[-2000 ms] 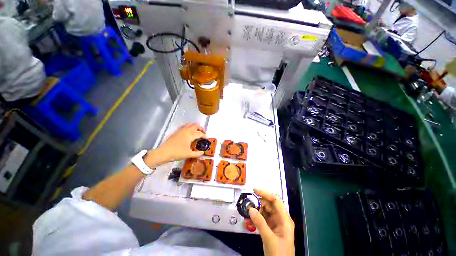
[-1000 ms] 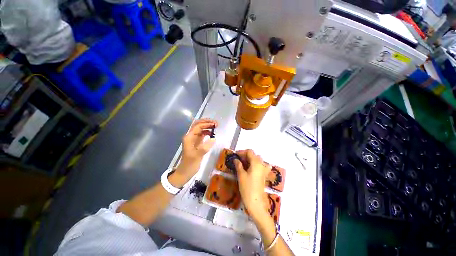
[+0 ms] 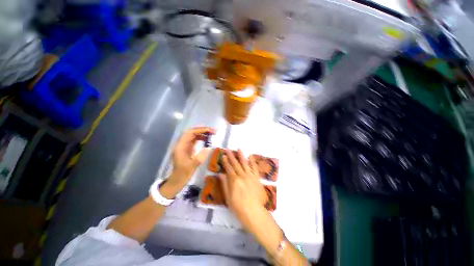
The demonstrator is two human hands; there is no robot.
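Observation:
Four orange-brown fixture nests (image 3: 265, 167) stand in a 2×2 group on the white machine table (image 3: 295, 182). My right hand (image 3: 242, 184) lies over the group, its fingertips on the back left nest; what is under them is hidden. My left hand (image 3: 185, 153) is raised just left of the nests and pinches a small dark part (image 3: 208, 139) between thumb and fingers. A small cluster of loose black parts (image 3: 192, 193) lies left of the front left nest. The view is blurred.
The orange machine head (image 3: 241, 78) hangs behind the nests. Thin silvery items (image 3: 295, 122) lie at the back right of the table. Stacked black blister trays (image 3: 390, 135) stand on the green bench at right. Blue stools (image 3: 62, 96) and a person's sleeve (image 3: 21, 57) are at far left.
My right hand brought a round black part to the back left nest, then flattened over the nests. My left hand left that nest and now holds a small dark part beside it.

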